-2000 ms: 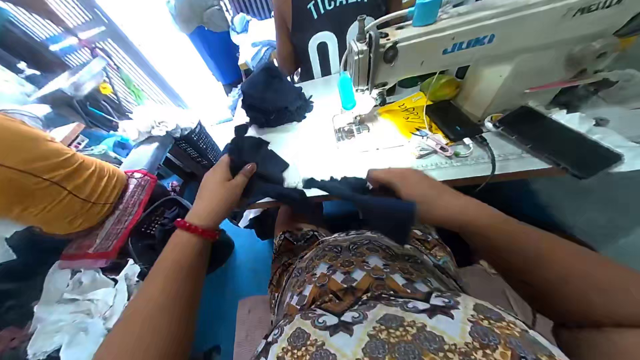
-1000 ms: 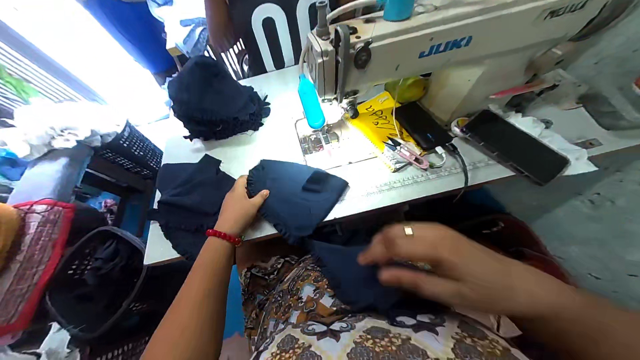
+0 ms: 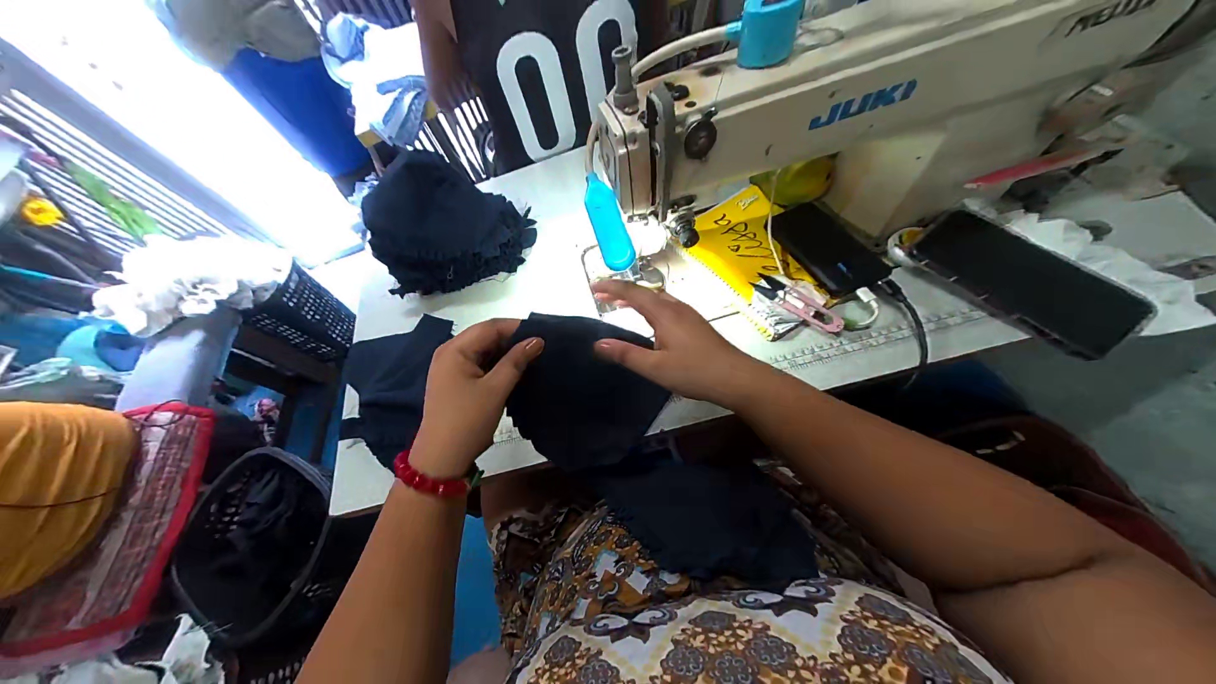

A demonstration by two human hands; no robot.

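My left hand (image 3: 475, 389) pinches the left edge of a dark navy fabric piece (image 3: 584, 394) at the front edge of the sewing table (image 3: 560, 190). My right hand (image 3: 674, 347) rests with fingers spread at that piece's upper right, its thumb on the cloth. More dark fabric (image 3: 712, 518) hangs from it onto my lap. Left of my left hand, another dark piece (image 3: 394, 380) lies on the table. Behind is a heap of dark gathered pieces (image 3: 442, 223). The presser foot area of the Juki sewing machine (image 3: 807, 114) is just beyond my right hand.
A yellow packet (image 3: 741, 247), pink-handled thread snips (image 3: 807, 309), a black power bank with a cable (image 3: 831, 249) and a smartphone (image 3: 1031, 280) lie to the right. Baskets of cloth (image 3: 309, 309) stand at the left. A person in a black top (image 3: 551, 76) is behind the table.
My right hand has moved from over my lap up to the cloth near the machine. The dark piece beside my left hand now lies between both hands.
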